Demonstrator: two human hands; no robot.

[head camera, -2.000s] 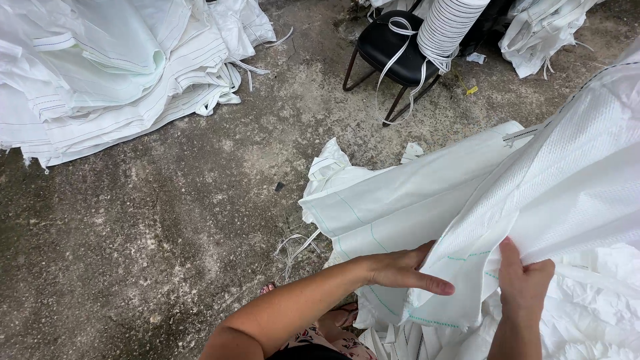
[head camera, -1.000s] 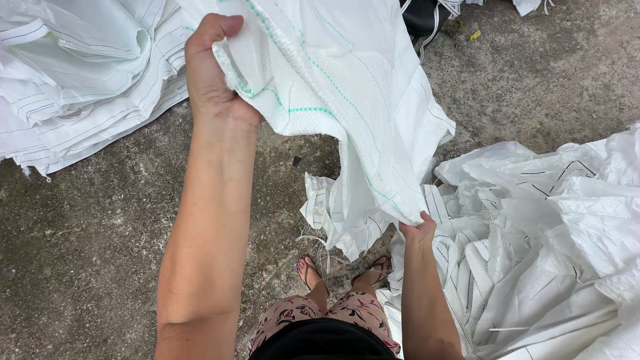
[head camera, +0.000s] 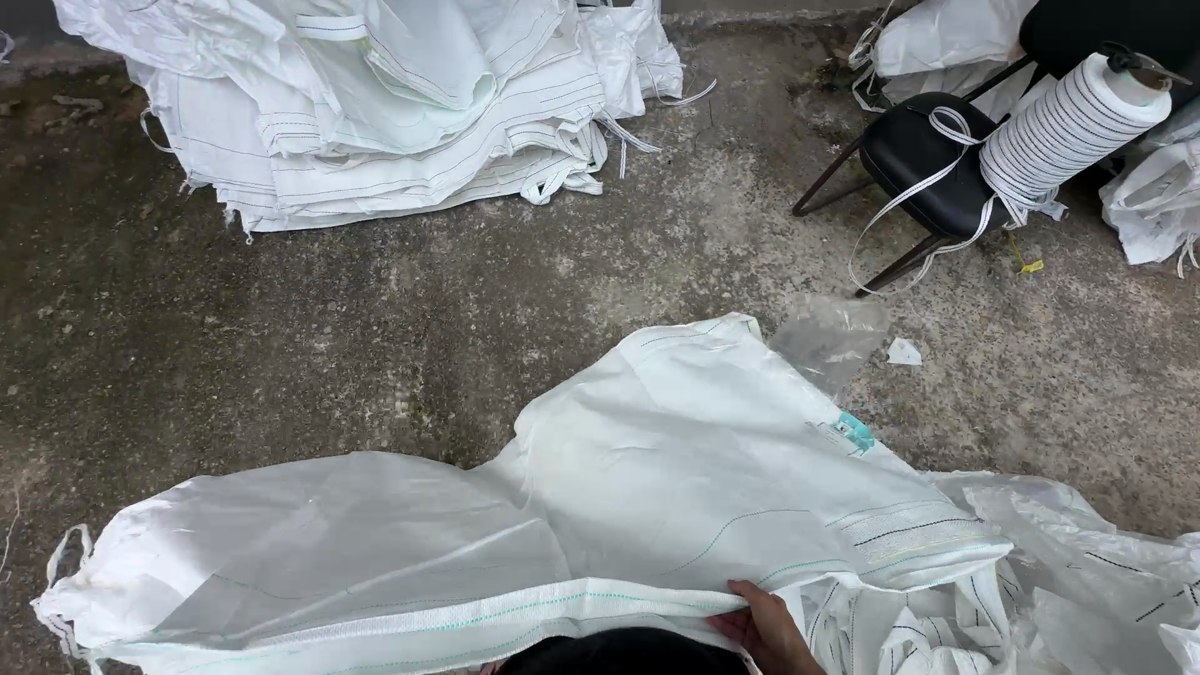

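A large white woven plastic sack (head camera: 656,469) with green stitching spreads across the lower part of the head view, over the concrete floor. Its tied end, with white loops, lies at the far left. My right hand (head camera: 764,623) pinches the sack's stitched edge at the bottom, right of centre, thumb on top. A teal printed mark shows near the sack's right side. My left hand is out of sight; the dark top of my head or clothing covers the bottom centre.
Stacked white woven sacks (head camera: 403,178) lie at the upper left. A black chair (head camera: 919,159) at the upper right holds a large spool of striped white webbing (head camera: 1069,131), its loose end hanging down. Crumpled white sacks (head camera: 1078,581) lie at the lower right, and clear plastic film (head camera: 830,337) on the floor.
The sack hung raised between both hands a second ago; now it lies stretched out low to the left. My left hand has gone out of view. The view has shifted.
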